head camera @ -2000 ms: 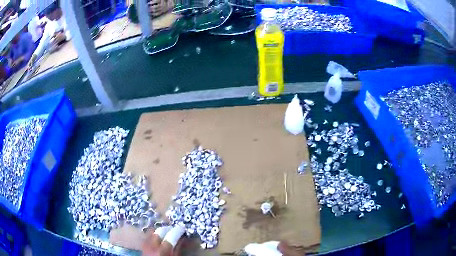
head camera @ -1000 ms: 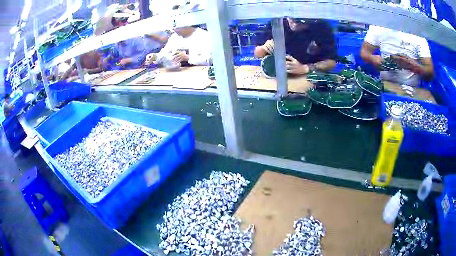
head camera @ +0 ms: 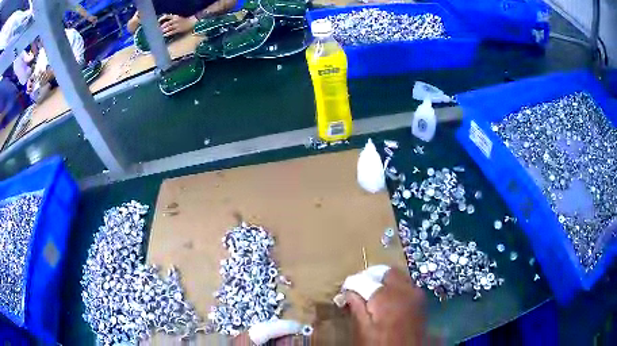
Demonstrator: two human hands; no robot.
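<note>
My right hand (head camera: 392, 307), with white finger covers, is over the lower right of the cardboard sheet (head camera: 298, 189). Its fingertips are at a small pale piece (head camera: 339, 298) beside a dark stain; whether they grip it is unclear. A thin wooden stick (head camera: 364, 258) shows above the hand, its lower end hidden. My left hand (head camera: 274, 331) is cut off by the bottom edge, with a silver ring fitting (head camera: 306, 330) at its white-covered fingertip. Loose ring fittings (head camera: 247, 277) lie in a pile on the cardboard. A larger silver pile (head camera: 128, 277) is at left.
Stemmed caps (head camera: 450, 260) lie right of the cardboard. A white squeeze bottle (head camera: 370, 167), a small translucent bottle (head camera: 424, 120) and a yellow bottle (head camera: 329, 84) stand behind. Blue bins (head camera: 521, 196) flank the bench. Green glass lids (head camera: 183, 74) and workers' hands are opposite.
The view has swung from the left back to the bench. Both hands are visible again. Against two seconds ago, my right hand is further up the cardboard, over the stained area.
</note>
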